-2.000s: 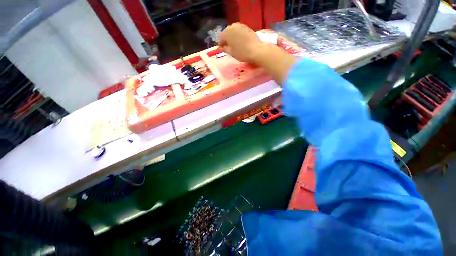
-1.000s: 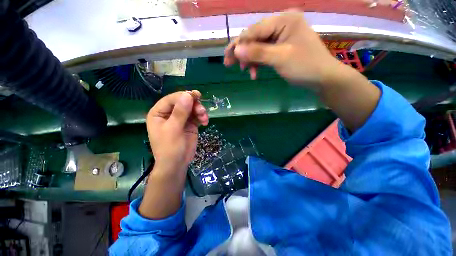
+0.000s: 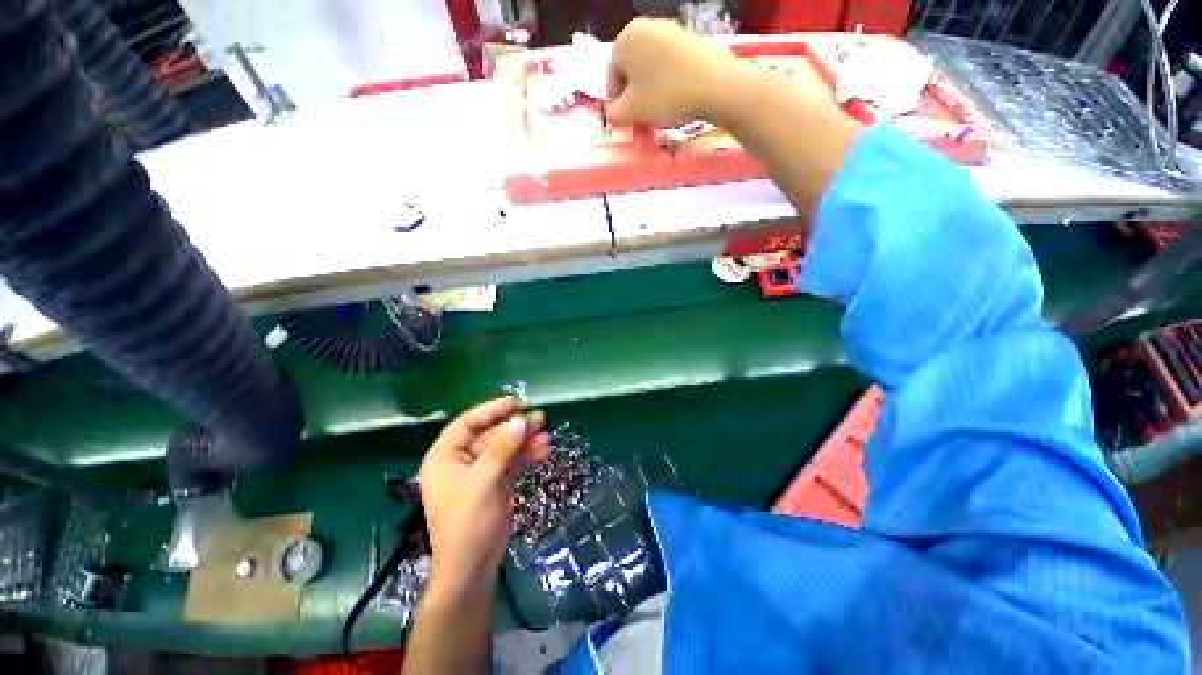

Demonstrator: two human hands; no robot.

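Note:
My left hand (image 3: 475,477) is raised over the green bench, with a tiny pale part (image 3: 517,392) pinched at thumb and fingertip. My right hand (image 3: 662,77) is over the red-pink parts tray (image 3: 580,179) on the white shelf. Its fingers are bent down into the tray, and what they touch or hold is hidden. White bags or paper and small parts lie in the tray. A heap of small copper and dark parts (image 3: 554,491) lies just right of my left hand, on a clear blister tray (image 3: 617,543).
A thick ribbed fume hose (image 3: 158,290) crosses the left side and ends in a clear hood (image 3: 189,534). A tan board (image 3: 251,600) holds a round tub (image 3: 301,560). A second red tray (image 3: 833,475) is partly under my right sleeve. Clear plastic trays (image 3: 1055,112) lie on the shelf's right.
My right hand has moved from near my left hand back to the tray on the shelf. My left hand still pinches a small part. The view has tilted up.

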